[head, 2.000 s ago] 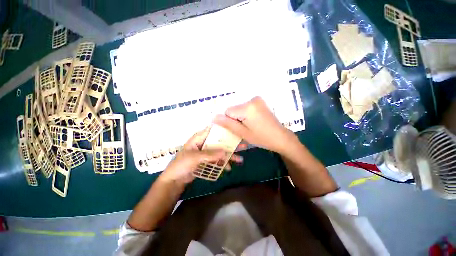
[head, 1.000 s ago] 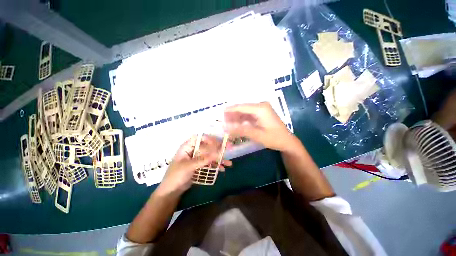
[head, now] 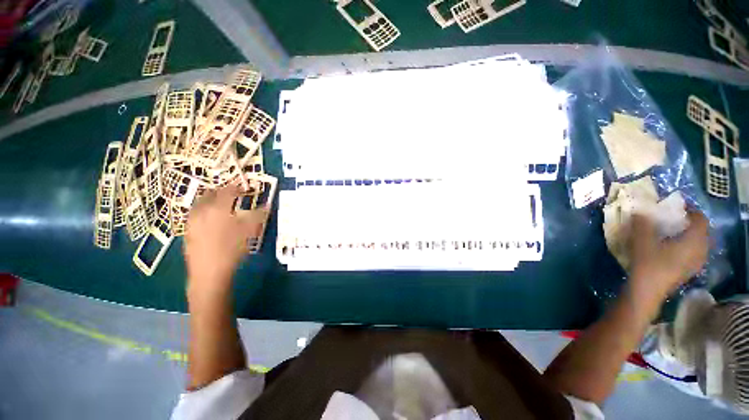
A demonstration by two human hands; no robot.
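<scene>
My left hand (head: 218, 234) is at the lower right part of the pile of beige phone front housings (head: 176, 115); its fingertips are blurred and whether it grips one I cannot tell. My right hand (head: 669, 250) is over the cream pieces (head: 632, 148) heaped on the clear plastic bag (head: 587, 135). Its fingers touch or pinch at the lower heap; a firm hold cannot be made out. The white adhesive sheet (head: 411, 217) lies flat between my hands, with rows of small marks along its edges.
Bright stacked sheets (head: 419, 123) lie behind the sheet. A white card (head: 587, 189) is beside the cream pieces. A pale metal rail (head: 394, 64) runs behind, with scattered housings (head: 369, 23) on the green belt beyond. A fan (head: 727, 353) is at lower right.
My hands have parted from over the sheet: left to the housing pile, right to the cream pieces. The housing they held between them no longer shows there. The view has shifted.
</scene>
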